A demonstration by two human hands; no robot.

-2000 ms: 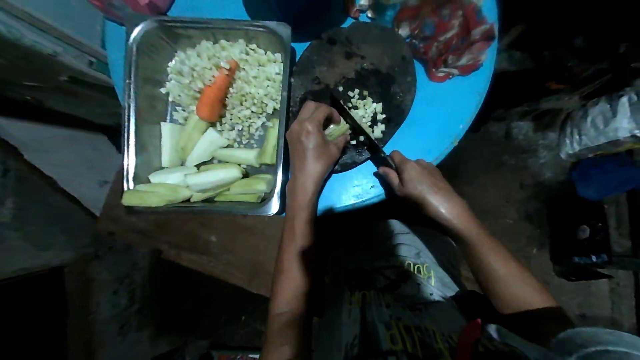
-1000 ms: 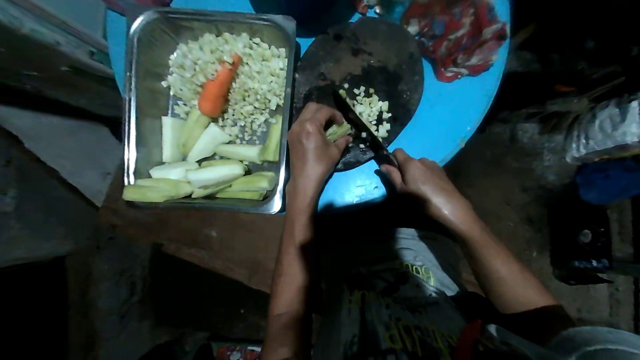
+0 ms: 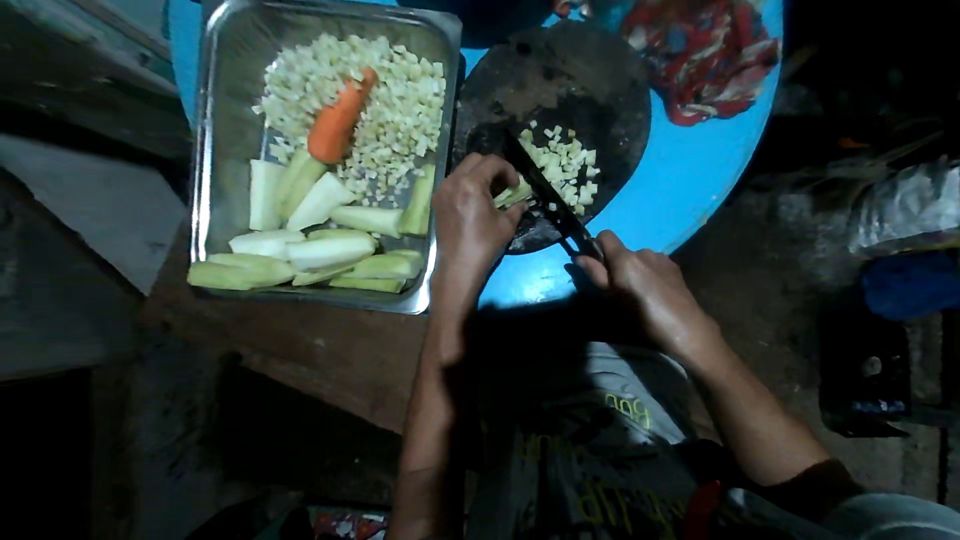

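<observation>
My left hand pinches a pale green vegetable piece on a round dark chopping board. A dark-bladed knife is gripped by its handle in my right hand; its blade lies just right of the held piece. Small pale dice are heaped on the board to the right of the blade. At the left, a rectangular metal tray holds many more dice, an orange carrot lying on them, and several peeled vegetable lengths toward its near end.
Board and tray rest on a round blue table, the tray's near end over a brown wooden surface. A red patterned plastic bag sits at the back right. Behind the board is a dark basin. Silvery wrapping lies off to the right.
</observation>
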